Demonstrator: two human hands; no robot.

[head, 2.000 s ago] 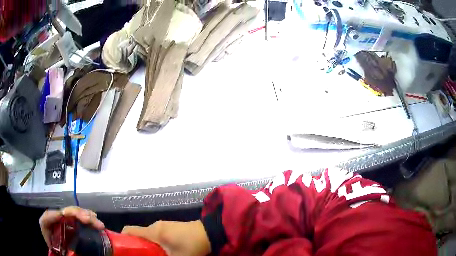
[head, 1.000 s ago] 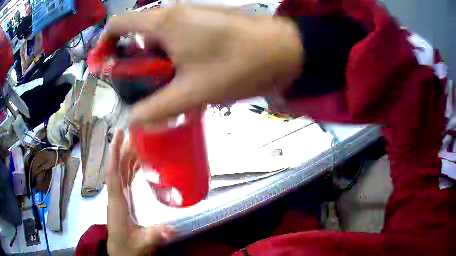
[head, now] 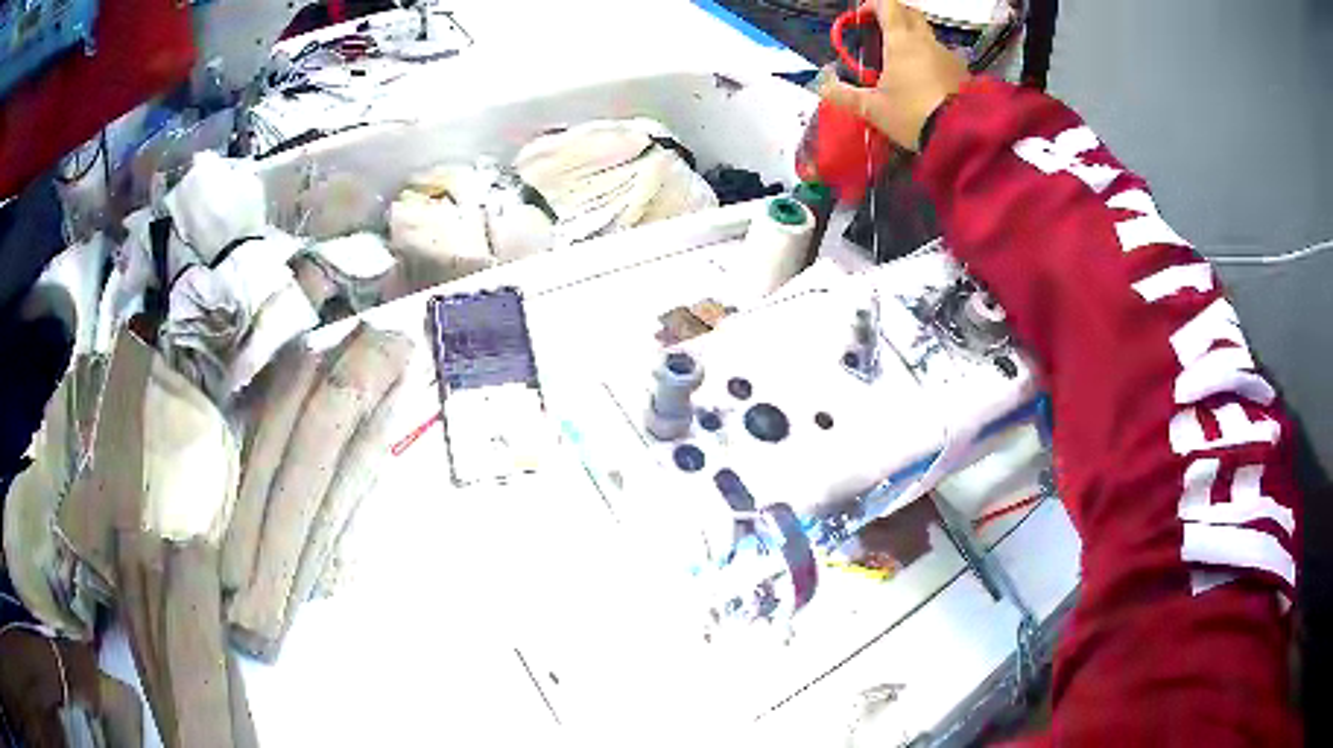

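Note:
My right hand [head: 909,76] is at the top right, behind the sewing machine, at the end of an outstretched red sleeve with white lettering. Its fingers hold the red loop at the top of a red bottle [head: 844,151]. The bottle is partly hidden behind the thread cone and machine; what it rests on cannot be seen. The white sewing machine [head: 790,406] stands below the hand, with dark holes and knobs on top. My left hand is not in view.
A smartphone [head: 490,387] lies on the white table. Long grey-brown cloth strips [head: 314,475] lie at the left. Pale cloth bundles [head: 599,183] fill a trough behind. A cream thread cone [head: 778,246] with a green top stands by the bottle. Brown scraps [head: 909,535] lie beside the machine.
The red bottle has moved from in front of me to behind the machine at the far right, with my right arm stretched out. My left hand has left the picture. The view has shifted.

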